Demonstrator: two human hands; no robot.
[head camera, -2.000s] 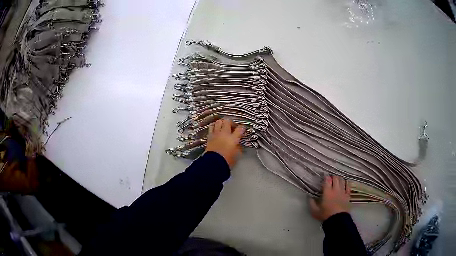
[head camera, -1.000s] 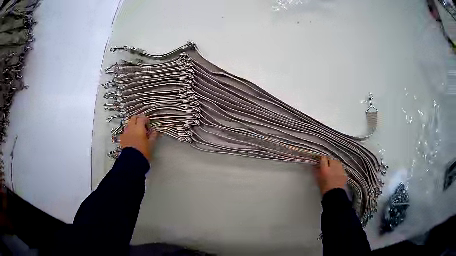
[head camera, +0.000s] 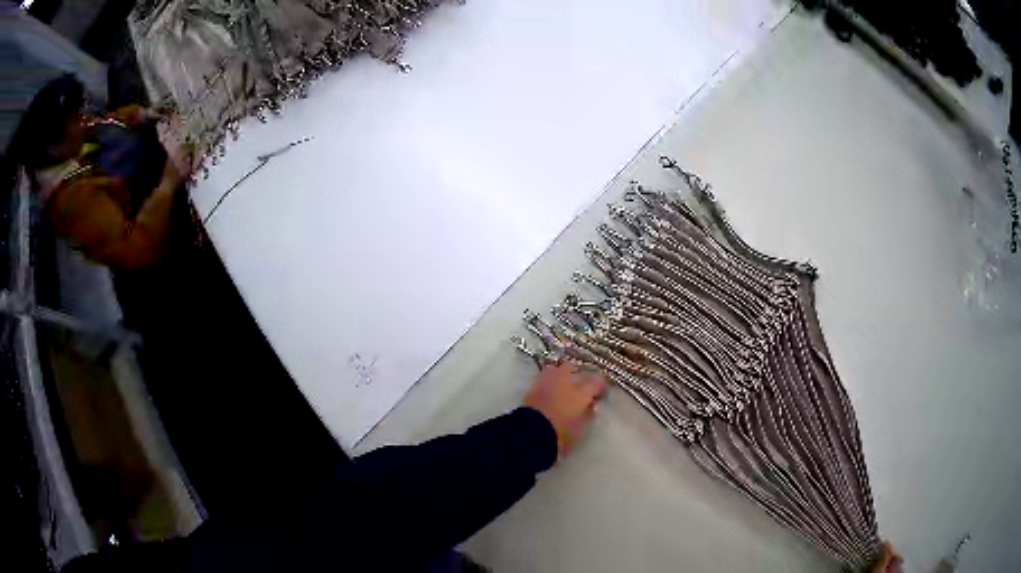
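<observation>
Many grey-beige webbing straps (head camera: 717, 325) lie side by side on the pale grey-green table. Their metal hooks (head camera: 599, 263) point to the upper left, and a row of buckles (head camera: 745, 369) crosses them. The straps narrow together at the lower right. My left hand (head camera: 569, 405) rests at the lower hook end, fingers on the nearest straps; its grip is unclear. My right hand (head camera: 887, 557) is cut off by the bottom edge; only a small part shows at the narrow end of the straps. One strap (head camera: 739, 241) bows apart along the upper side.
A strap pile (head camera: 246, 56) lies on the white table (head camera: 370, 246) at the upper left. A person in a mustard jacket (head camera: 106, 218) is beside it. A thin reddish cord (head camera: 252, 168) lies nearby. Clear plastic (head camera: 980, 263) is at the right; a hook (head camera: 957, 548) shows at the lower right.
The view has turned left, bringing the pile and the person into view. The straps' far part is now gathered narrow at my right hand. My left hand stays by the hook end.
</observation>
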